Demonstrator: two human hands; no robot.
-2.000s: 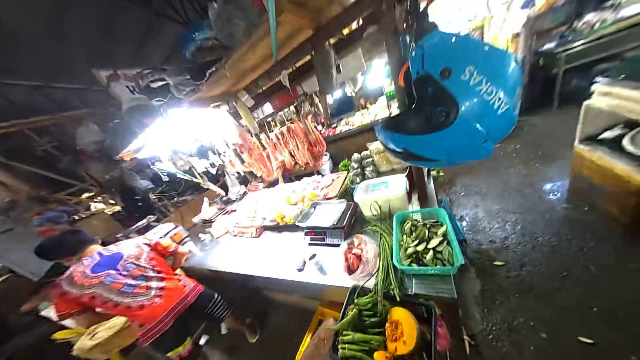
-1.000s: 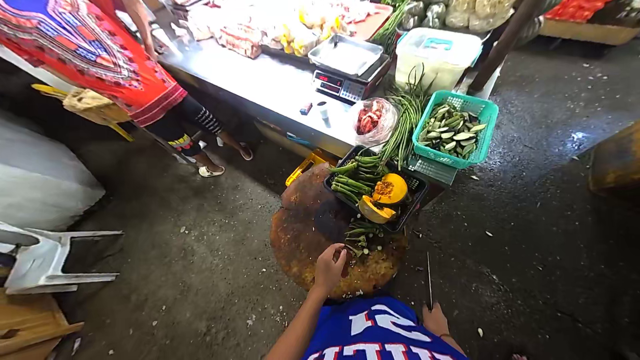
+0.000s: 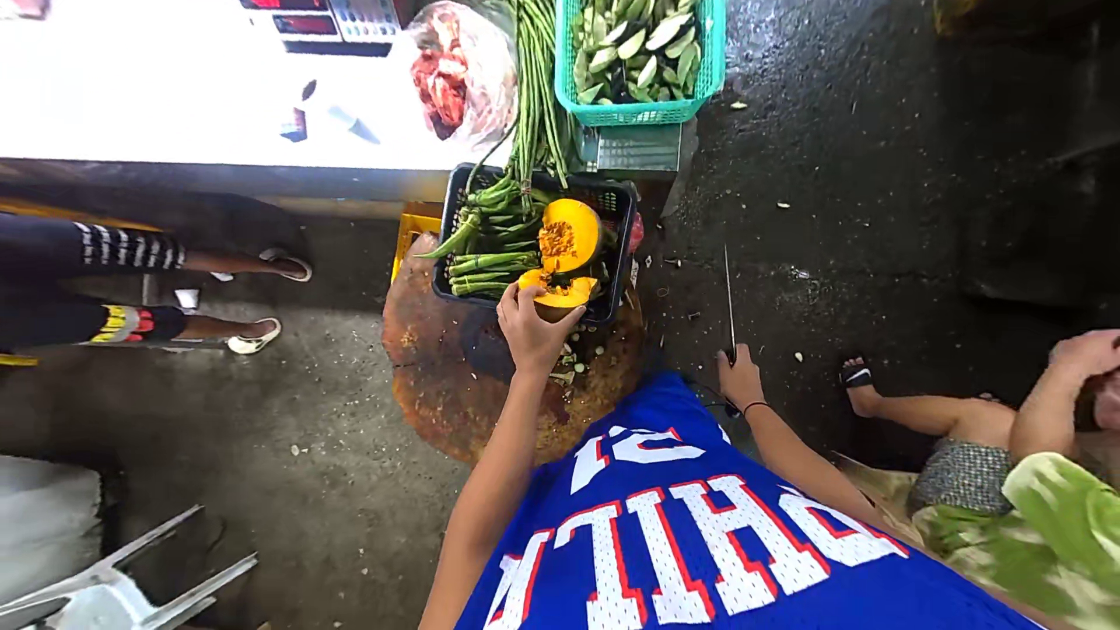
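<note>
My left hand (image 3: 535, 334) grips a cut squash wedge (image 3: 560, 292) at the front of a black plastic basket (image 3: 448, 229). A larger squash piece (image 3: 569, 234), cut face up, lies just behind it, with okra (image 3: 490, 262) to its left. Out to the right, my right hand (image 3: 741, 378) is closed on the handle of a knife (image 3: 729, 293), its thin blade pointing away from me. Under my left arm is a round wooden chopping block (image 3: 446, 376) with small vegetable scraps on it.
Behind the basket are long beans (image 3: 535, 96), a bag of meat (image 3: 451, 79), a scale (image 3: 324, 22) and a green basket of vegetables (image 3: 639, 112). A person's legs (image 3: 210, 262) are at left, a seated person (image 3: 971, 437) at right. A white plastic chair (image 3: 114, 586) is lower left.
My left hand has moved from over the chopping block to the squash wedge and taken hold of it. The knife stays in my right hand. The view has shifted closer over the block.
</note>
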